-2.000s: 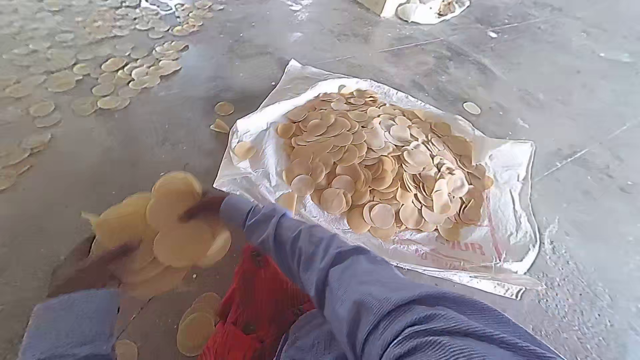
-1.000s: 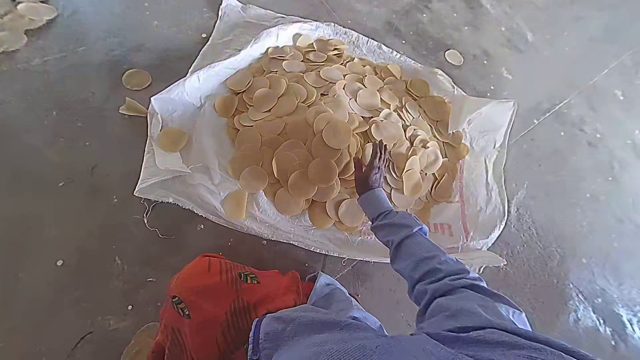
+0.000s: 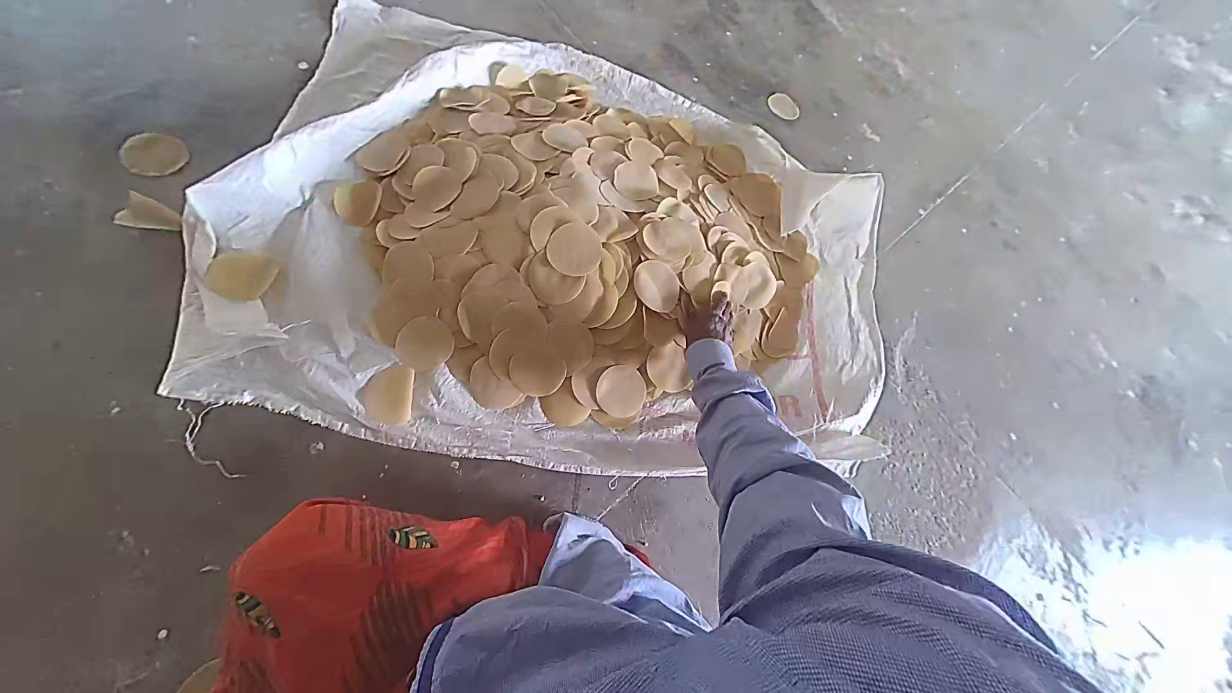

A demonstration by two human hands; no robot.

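A large heap of thin, round, tan discs point(image 3: 500, 241) lies on a white woven plastic sack point(image 3: 308, 250) spread over the floor. My right hand point(image 3: 709, 318) reaches into the lower right part of this heap, its fingers partly among the discs. Whether it grips any of them cannot be told. A single disc point(image 3: 243, 276) rests on the sack's left side, and another point(image 3: 388, 395) lies at the heap's lower left edge. My left hand is out of view.
Loose discs lie on the concrete floor point(image 3: 1011, 289), one left of the sack point(image 3: 154, 154) beside a folded one point(image 3: 147, 212), and a small one point(image 3: 782, 106) beyond it. Red patterned cloth point(image 3: 356, 587) covers my leg below the sack. A loose thread hangs from the sack's edge.
Two seconds ago both hands were at a cluster of discs left of the sack. My right hand has since moved onto the heap; my left has left view. The view has shifted.
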